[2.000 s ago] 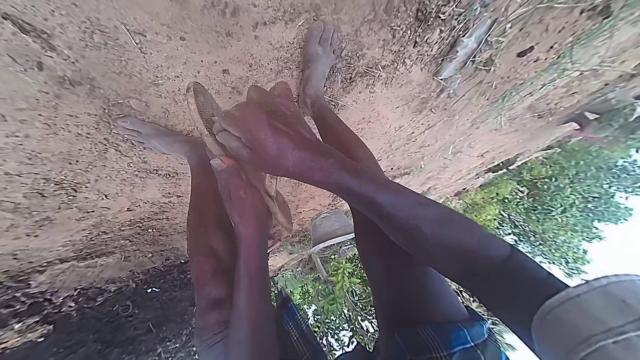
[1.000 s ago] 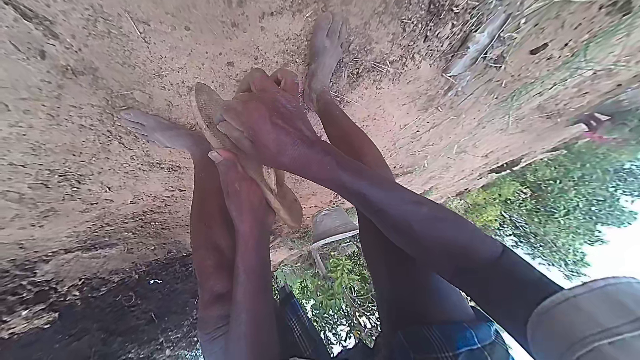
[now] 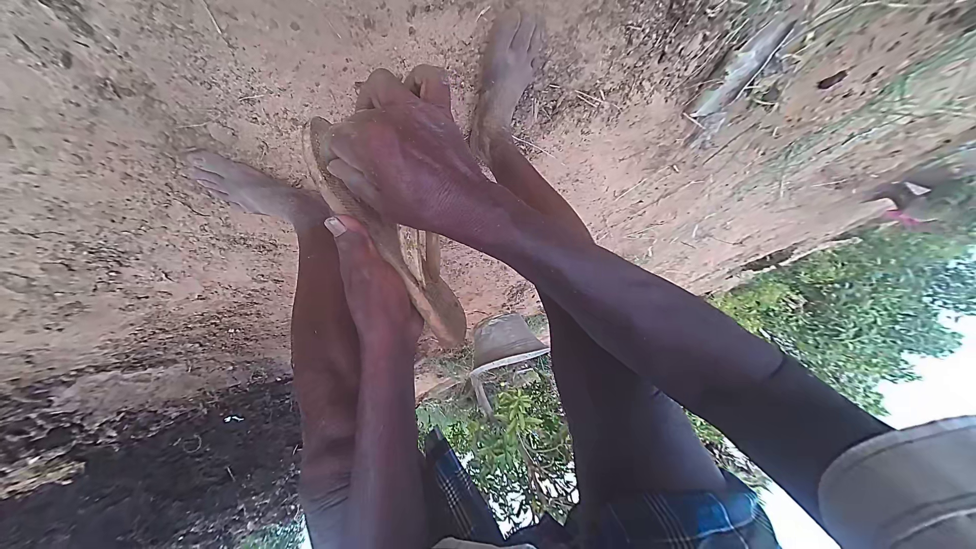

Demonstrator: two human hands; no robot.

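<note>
Both of my hands are on what looks like a mud-coloured sandal (image 3: pixel 441 305), held slantwise above the ground between my bare legs. My left hand (image 3: pixel 374 278) grips its near side, with the thumb along the edge of the textured sole. Across its upper part lies my right hand (image 3: pixel 412 152), fingers curled around it and over its far side. The palms and most fingertips are hidden, as is the sandal's middle. Its narrow upper end and its rounded lower end show past the hands, with a strap-like strip beside the lower end.
My bare feet (image 3: pixel 252 187) stand apart on reddish soil (image 3: pixel 191 305). Beyond the sandal, between my legs, is a bucket (image 3: pixel 507 339) with a pale rim, near leafy plants (image 3: pixel 518 427). A pale log-like piece (image 3: pixel 743 69) lies at upper right. Dark ground (image 3: pixel 152 457) spans the lower left.
The sandal has turned slightly in my hands; its upper end shows a narrower textured face than two seconds ago. Both hands have kept hold of it.
</note>
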